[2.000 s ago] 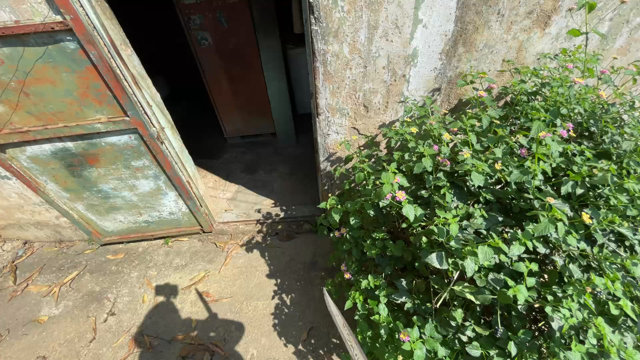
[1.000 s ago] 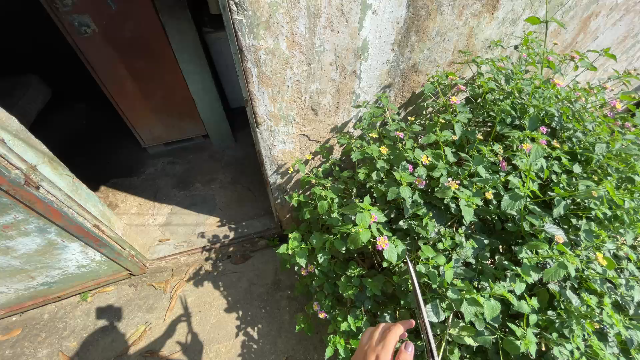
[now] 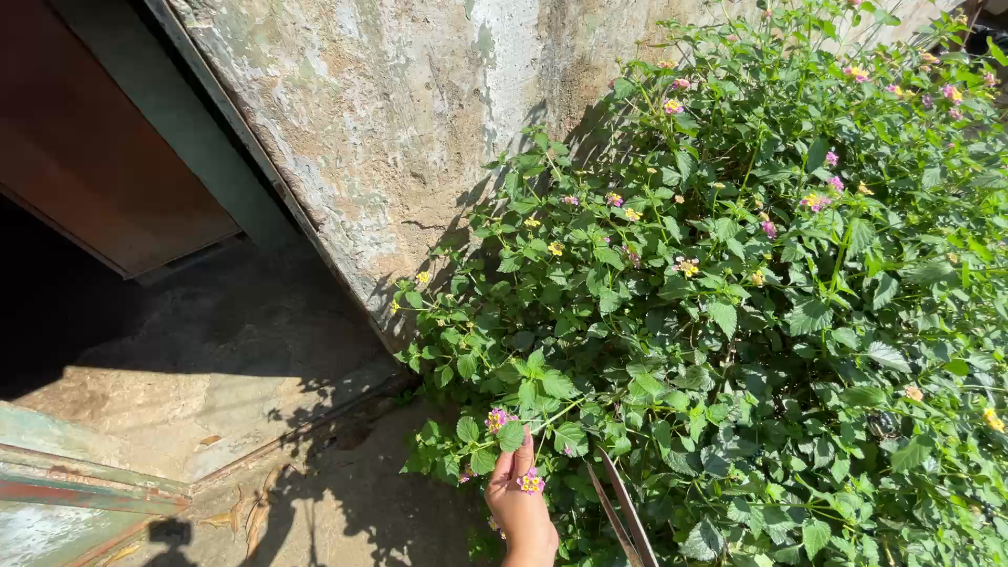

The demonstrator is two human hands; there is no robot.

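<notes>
My left hand (image 3: 520, 508) pinches a leafy stem of the lantana bush (image 3: 732, 315) between thumb and fingers, at the bush's lower left. Pink and yellow flower heads (image 3: 499, 420) sit close to the fingertips, and another lies against the hand. Just right of the hand, the long metal blades of garden shears (image 3: 622, 508) point up into the leaves, their tips slightly apart. The shears' handles are below the view, and my right hand is not seen.
A weathered plaster wall (image 3: 409, 142) rises behind the bush. At left is a doorway with a reddish-brown panel (image 3: 110, 150) inside. A rusty green metal door (image 3: 87, 488) stands at the lower left, beside concrete ground (image 3: 378, 504) with dry leaves and shadows.
My left hand, near the blade at the bottom edge a second ago, now holds a stem left of the blades. The shears now show two parted blades. The view has shifted right.
</notes>
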